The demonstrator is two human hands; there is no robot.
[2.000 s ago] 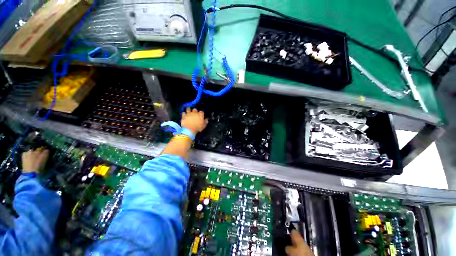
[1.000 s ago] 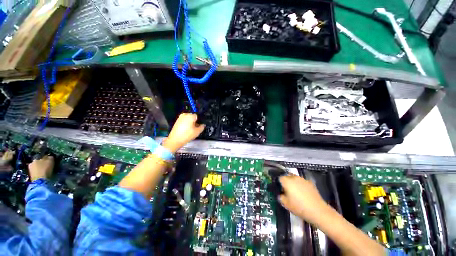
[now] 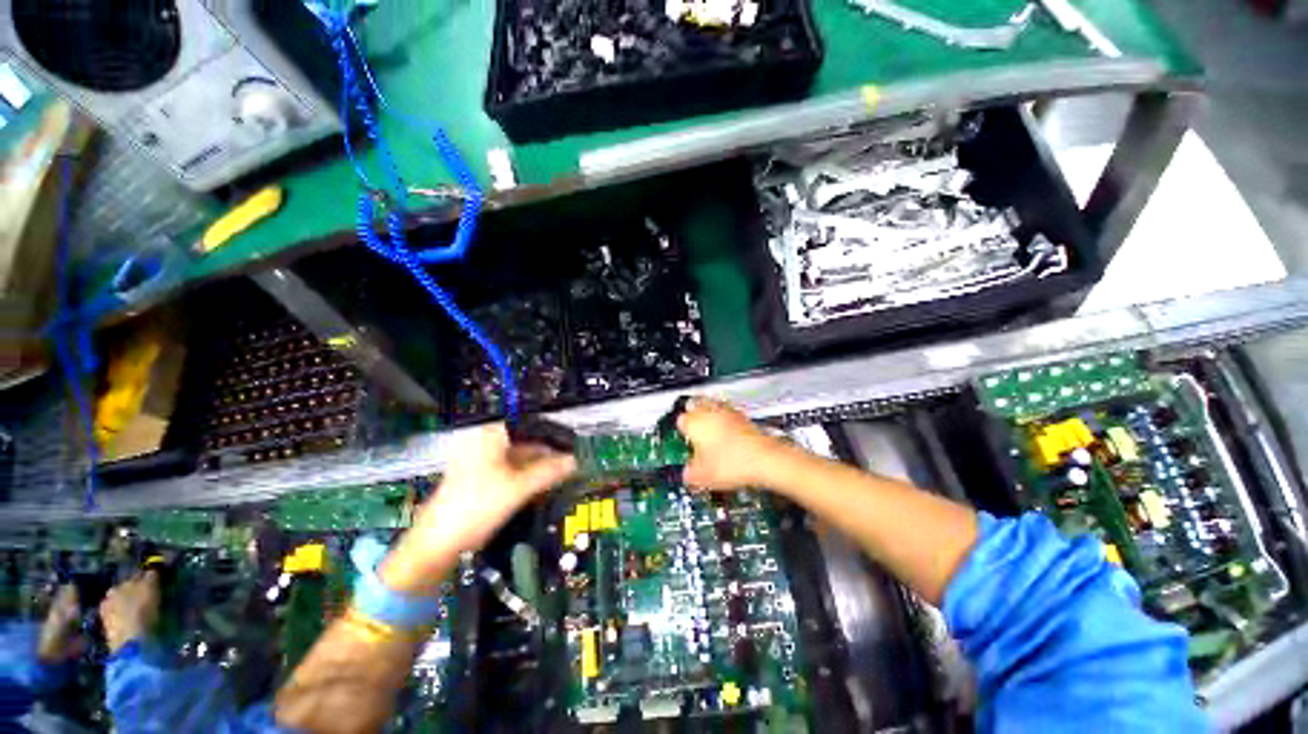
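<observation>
A green circuit board [image 3: 667,609] with yellow blocks and small round cans lies in a black carrier in front of me. My left hand [image 3: 495,485], with a light blue wrist strap, is above the board's far left corner, its fingers closed on a small black component [image 3: 542,432]. My right hand [image 3: 724,447] is over the perforated green strip [image 3: 620,453] at the board's far edge. A dark piece shows at its fingertips; whether it is a held part or a finger cover cannot be told. Both hands' fingertips are partly hidden.
Black bins with dark glinting parts [image 3: 638,323] and a bin of silver-white strips [image 3: 918,237] stand under the green shelf. A blue coiled cord [image 3: 456,308] hangs down to my left hand. Another board [image 3: 1133,488] lies right. Another person's hands [image 3: 129,608] work at left.
My left hand has come out of the dark parts bin to the board's far edge. My right hand has moved up and left from the carrier's right side. The view has shifted right.
</observation>
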